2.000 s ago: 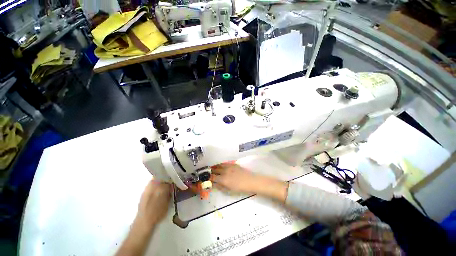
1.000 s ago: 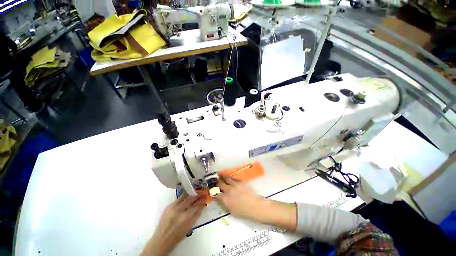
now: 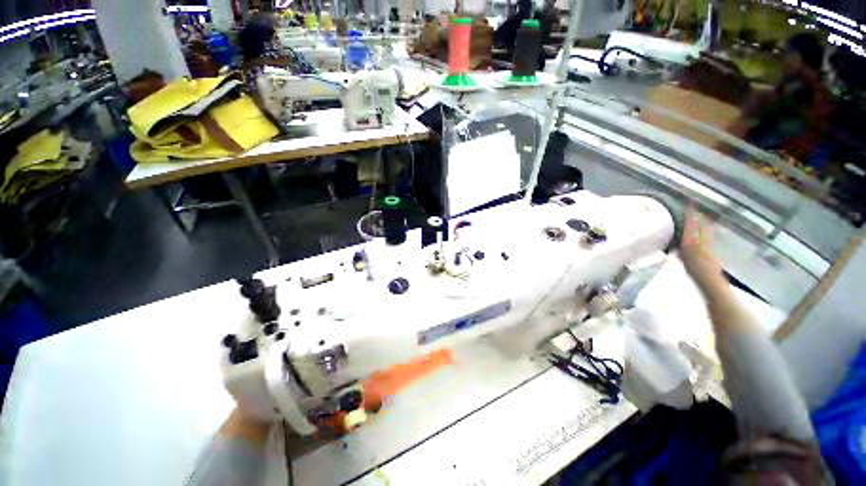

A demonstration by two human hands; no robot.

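The white flatbed sewing machine point(image 3: 465, 294) stands across the white table. An orange panel point(image 3: 404, 374) lies under its needle end, stretching to the right beneath the arm. My left hand point(image 3: 245, 427) is at the left of the needle end, mostly hidden behind the machine head; its fingers do not show. My right hand point(image 3: 698, 249) is raised at the machine's right end, by the handwheel side, blurred; whether it touches the wheel is unclear.
Black scissors or snips point(image 3: 591, 368) and a crumpled white cloth point(image 3: 660, 346) lie right of the machine. Behind are a second sewing machine point(image 3: 368, 99), folded yellow panels point(image 3: 195, 119), thread cones point(image 3: 460, 52) and a metal rail point(image 3: 665, 157). A person point(image 3: 802, 95) is at the upper right.
My right hand has left the needle area and moved up to the machine's right end. My left hand has gone behind the machine head. The view has tilted up.
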